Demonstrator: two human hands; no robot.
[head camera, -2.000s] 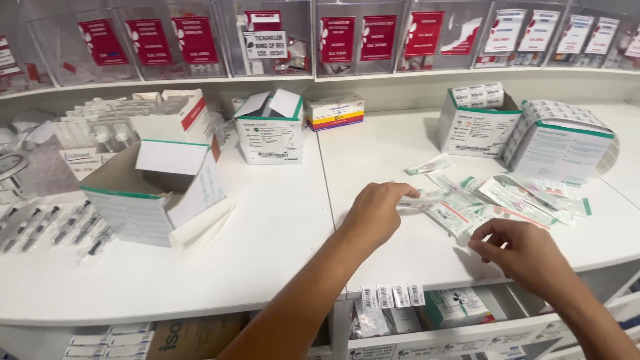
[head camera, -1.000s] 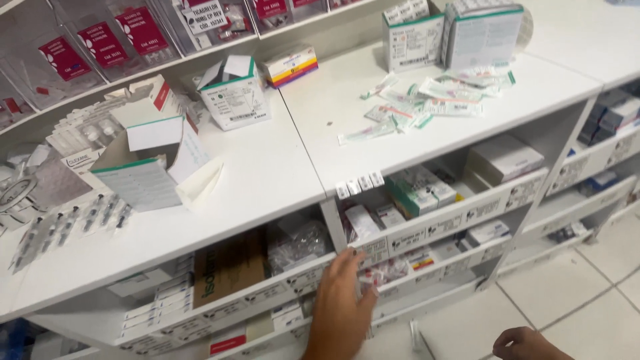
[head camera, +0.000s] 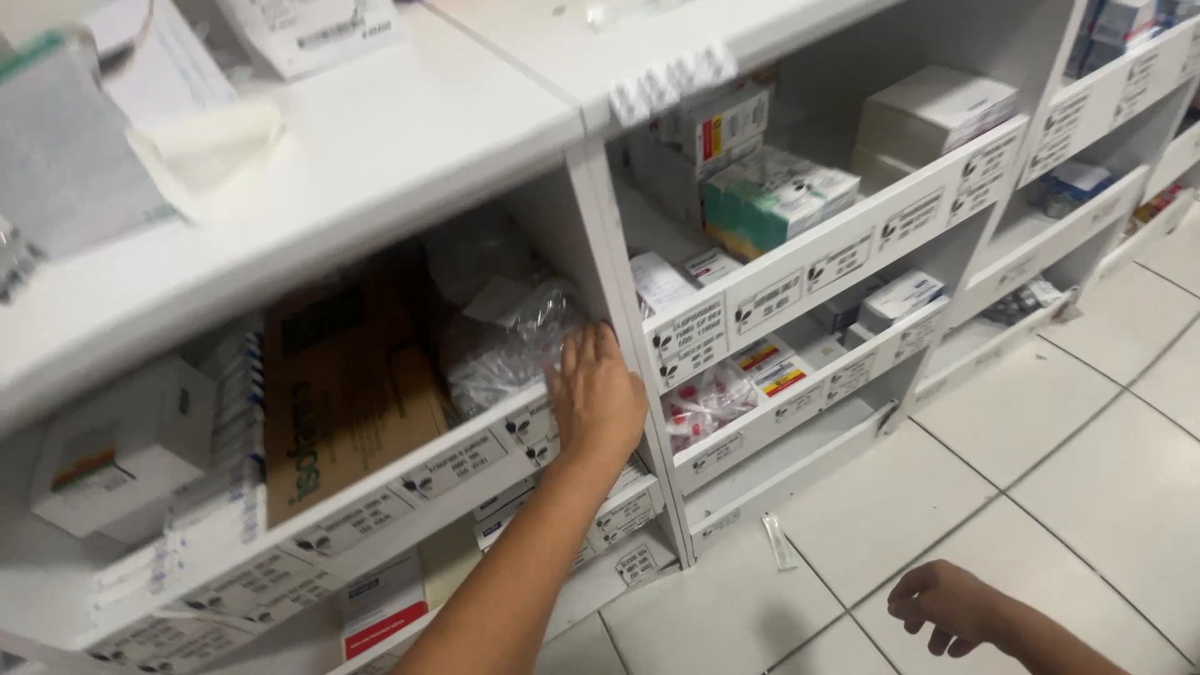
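My left hand (head camera: 600, 389) rests on the front lip of a white shelf (head camera: 436, 469), beside the upright divider, its fingers spread at the edge of a clear plastic bag (head camera: 511, 352) on that shelf. Nothing shows in its grasp. Over the tiled floor hangs my right hand (head camera: 942, 609), fingers loosely curled and apart, holding nothing visible. A small clear wrapped packet (head camera: 778, 542) lies on the floor between the hand and the shelving.
A brown cardboard box (head camera: 352, 394) and a white box (head camera: 122, 450) share the left shelf. Right of the divider (head camera: 623, 309) stand a green and white box (head camera: 778, 197) and several medicine boxes. The white counter's edge (head camera: 375, 216) overhangs the shelves.
Both hands have left the wrapped packets on the counter. My left hand has come down to the shelf lip, and my right hand now hangs above the floor. The view has tilted down and moved closer.
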